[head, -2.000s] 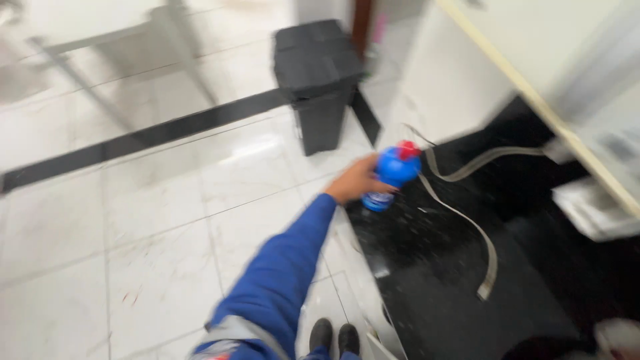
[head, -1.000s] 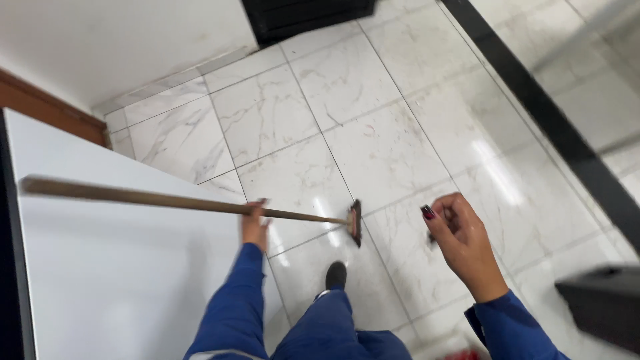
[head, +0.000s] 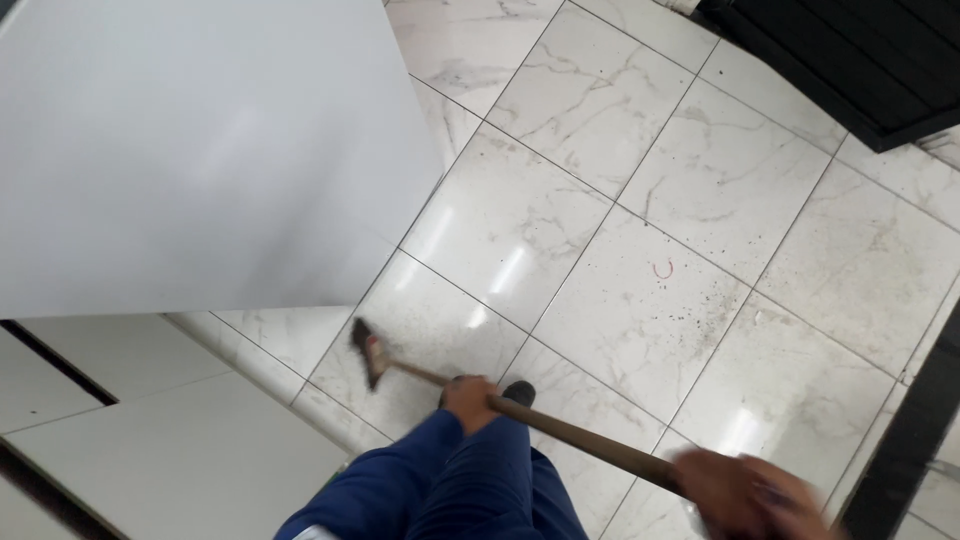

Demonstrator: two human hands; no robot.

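A broom with a long wooden handle (head: 585,441) slants across the lower part of the head view. Around the handle's lower part, near my legs, my left hand (head: 471,403) is closed. My right hand (head: 739,487), blurred, grips the upper end at the lower right. The dark-bristled broom head (head: 369,354) rests at floor level to the left of my shoes. Small dark crumbs of dirt (head: 679,315) and a thin red curved scrap (head: 663,269) lie on the marbled tiles ahead of me.
A large white panel or tabletop (head: 217,165) covers the upper left. White cabinet fronts (head: 187,442) stand at the lower left. A black slatted object (head: 855,67) is at the upper right, and a black floor strip (head: 900,427) runs along the right.
My right hand, free of the handle one second ago, now holds it. The broom head has moved to the left side of my feet. The view has turned strongly.
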